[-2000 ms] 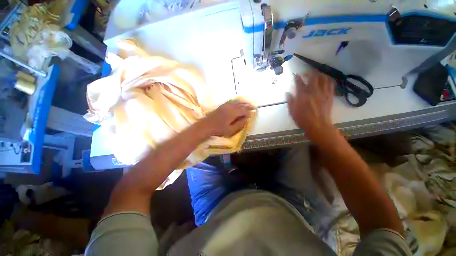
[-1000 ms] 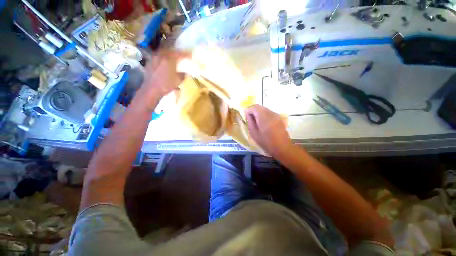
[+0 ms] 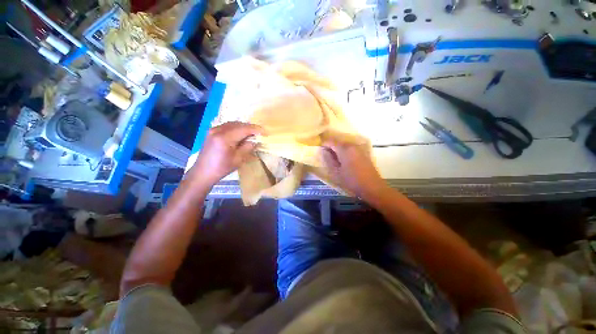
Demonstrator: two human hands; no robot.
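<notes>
A pale yellow garment piece [image 3: 294,114] lies bunched on the white table left of the needle area, with a fold hanging over the front edge. My left hand [image 3: 230,145] pinches its left side near the front edge. My right hand [image 3: 349,162] grips its right side. The fingertips of both hands are partly hidden in the cloth. The white JACK sewing machine [image 3: 467,59] stands behind and to the right. Its presser foot area [image 3: 392,92] has no cloth under it.
Black shears [image 3: 480,117] and light blue snips [image 3: 447,138] lie right of the needle. A dark object [image 3: 586,134] is at the right edge. Another machine table with blue edging [image 3: 137,127] stands at left. Cream cloth heaps [image 3: 546,277] lie low on the right.
My left hand has come down from the back left to the cloth's front left. The cloth has been spread and turned between both hands. The snips, covered at first, now show.
</notes>
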